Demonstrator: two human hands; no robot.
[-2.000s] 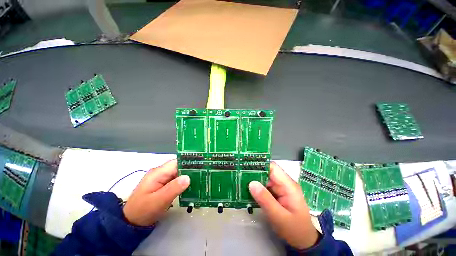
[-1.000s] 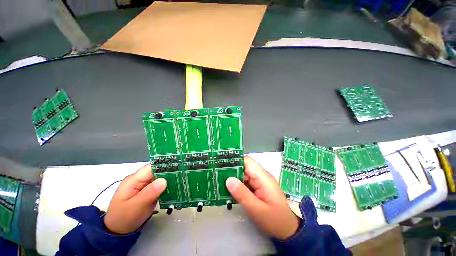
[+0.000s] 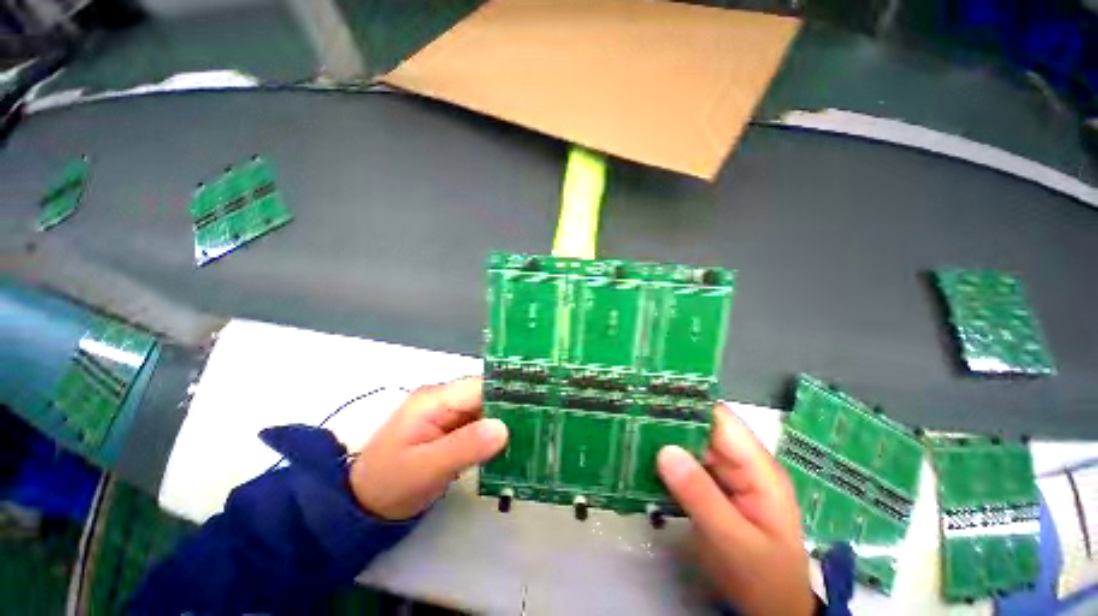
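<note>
A green PCB panel (image 3: 608, 331) with two rows of three board outlines is held up in front of me, over the near edge of the bench. A dark band of small parts crosses its middle, and round black components stand along its top and bottom edges. My left hand (image 3: 428, 448) grips its lower left edge, thumb on the face. My right hand (image 3: 749, 511) grips its lower right edge, thumb on the face. The fingers behind the panel are partly hidden.
The dark conveyor belt (image 3: 409, 217) carries panels at left (image 3: 241, 207) and right (image 3: 990, 319). A yellow strip (image 3: 580, 202) runs under a cardboard sheet (image 3: 602, 78). Two panels (image 3: 849, 475) lie on the white bench (image 3: 289, 397) at right, beside papers on blue. Another panel lies at far left (image 3: 106, 383).
The view has swung left and tilted, so the bench and belt things appear further right. Both hands still hold the same panel, now seen slightly tilted.
</note>
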